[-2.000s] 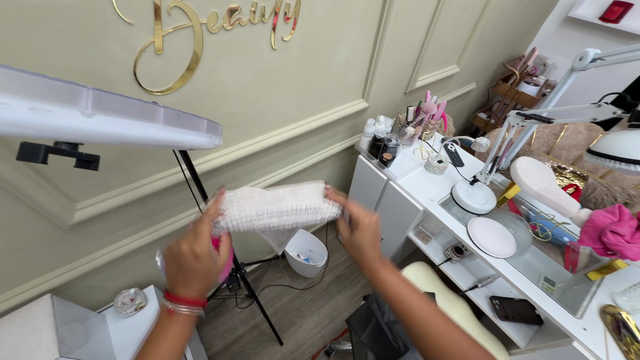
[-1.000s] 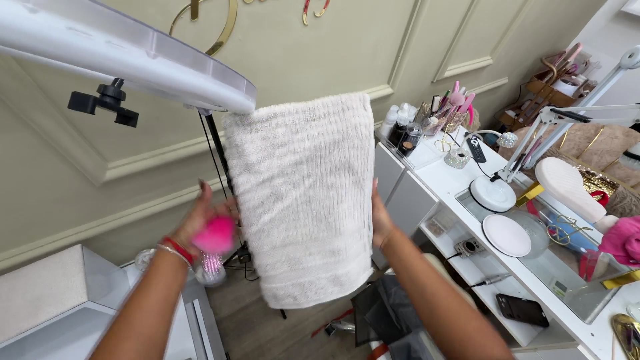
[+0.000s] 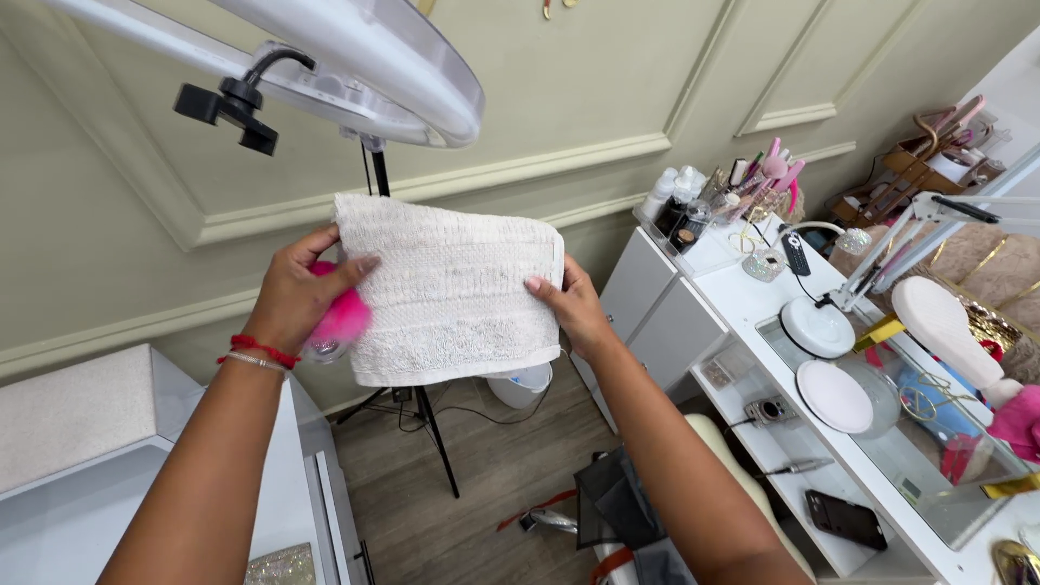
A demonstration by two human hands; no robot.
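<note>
A white terry towel (image 3: 455,301) is stretched in the air between my two hands, its creases showing. My left hand (image 3: 313,288) pinches its left edge, thumb on the front; a red bracelet and a silver one circle that wrist. Beside the left palm is a bright pink fluffy puff (image 3: 343,317), partly covered by the fingers; whether the hand grips it too is unclear. My right hand (image 3: 573,305) holds the towel's right edge with thumb in front and fingers behind.
A ring light (image 3: 406,73) on a black tripod (image 3: 435,439) stands before me. At right, a white desk (image 3: 715,301) bears makeup brushes, bottles and a lamp; a smartphone (image 3: 845,518) lies on its lower shelf. A white bin (image 3: 522,386) stands on the floor, and a padded box (image 3: 81,414) is at left.
The towel was a narrow folded strip two seconds ago, then hung long and opened out; now it spans a shorter, wider area between my hands. The view has shifted.
</note>
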